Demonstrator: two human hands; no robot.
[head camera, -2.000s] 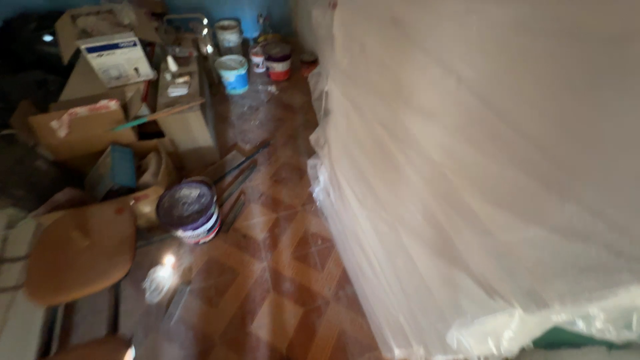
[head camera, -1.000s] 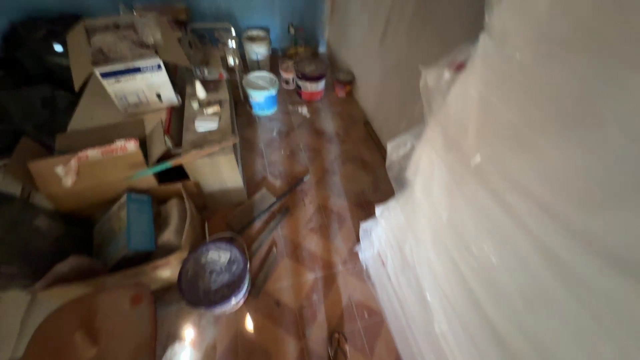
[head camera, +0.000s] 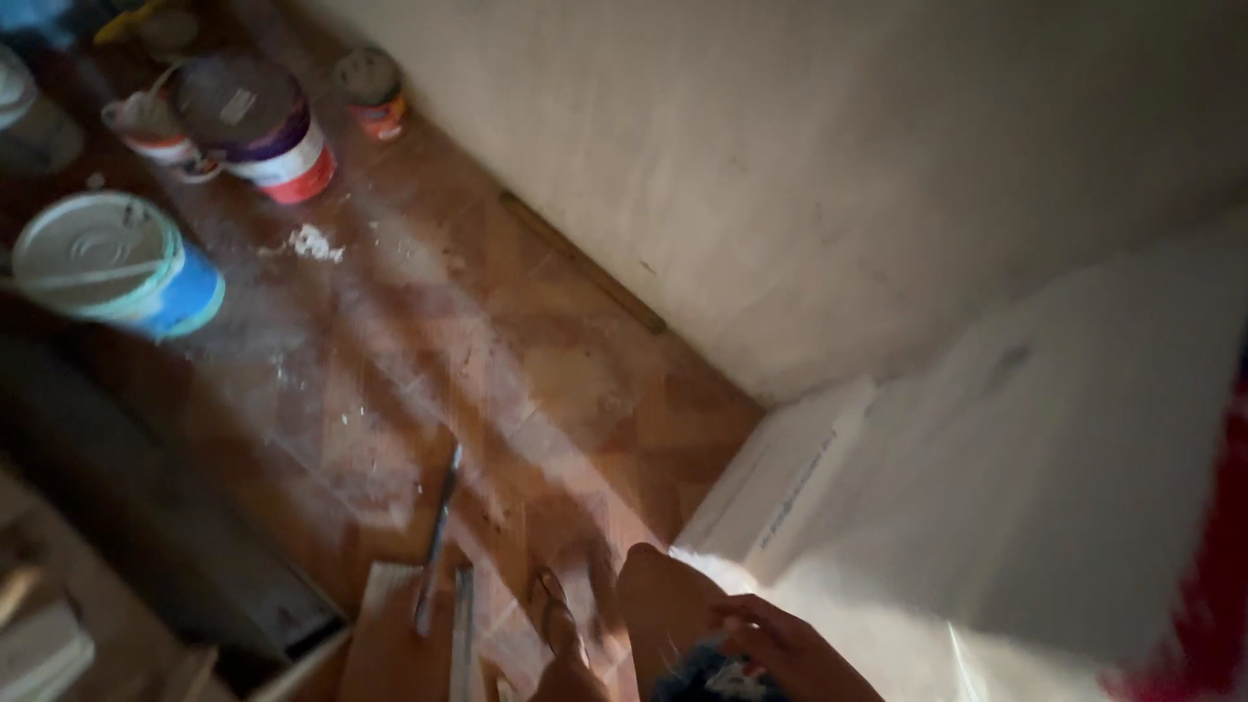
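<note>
My right hand (head camera: 765, 629) is low in the head view, beside my bare knee (head camera: 663, 595) and the frayed hem of blue denim shorts (head camera: 717, 673). Its fingers look partly bent and blurred; whether they hold anything does not show. My left hand is out of view. Left of the knee, a sandalled foot (head camera: 556, 609) rests on the patterned floor. A thin dark rod (head camera: 439, 536) lies on the floor further left, partly over a flat brown board (head camera: 390, 634), with a pale metal strip (head camera: 462, 624) beside it.
Lidded paint buckets, one blue and white (head camera: 175, 288), one red and white with purple (head camera: 292, 161), stand at upper left near a small orange can (head camera: 378, 112). A wooden strip (head camera: 585, 261) lies along the plastered wall (head camera: 780, 175). Pale boards (head camera: 809, 478) stand at right.
The view has moved closer to the buckets and the wall. My right hand, knee and foot now show at the bottom. The plastic-like sheeting that filled the right side is largely out of view.
</note>
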